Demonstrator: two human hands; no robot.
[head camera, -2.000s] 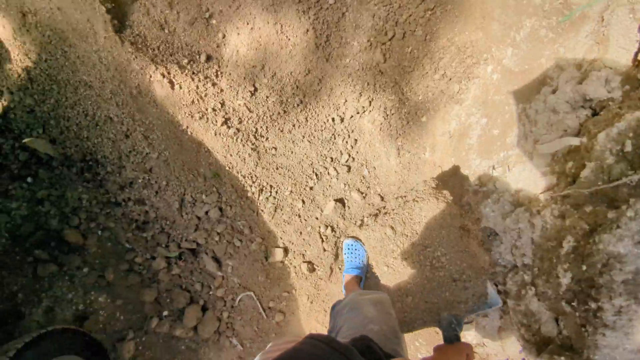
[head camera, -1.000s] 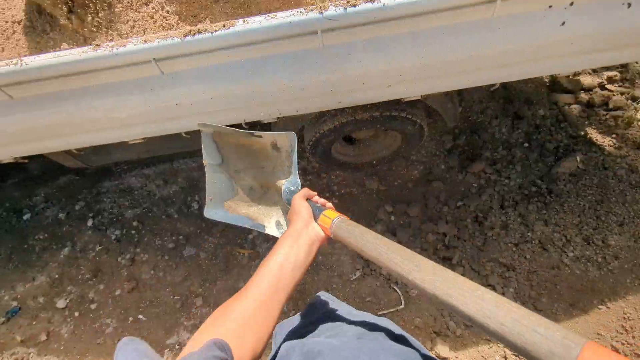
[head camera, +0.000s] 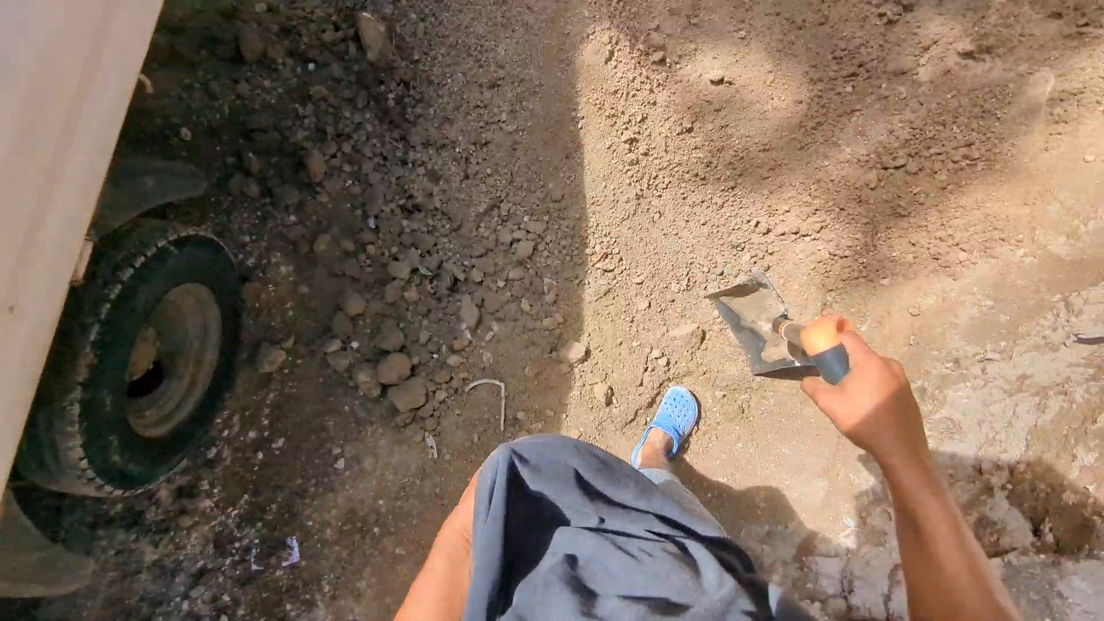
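Observation:
My right hand (head camera: 862, 392) grips the orange and black end of a shovel's handle, right of centre. The handle points down and is strongly foreshortened. Beyond my fist, the square metal blade (head camera: 750, 328) lies at or just above the dry dirt; which of the two I cannot tell. A thin layer of dirt seems to cover the blade. My left hand is outside the view; bare skin shows beside the grey cloth at the bottom. One foot in a blue perforated clog (head camera: 677, 414) stands left of and below the blade.
At the left edge are a pale vehicle or trailer side (head camera: 60, 129) and a rubber tyre (head camera: 159, 362) under it. Loose stones (head camera: 395, 368) lie in the shade between the tyre and my foot. Loose sunlit soil (head camera: 673, 190) stretches ahead, with rough whitish ground (head camera: 1026, 388) at the right.
One second ago my left hand held the shaft near the raised blade, beside the vehicle's side. That hand has left the shaft, and the shovel now points down. The view has swung strongly.

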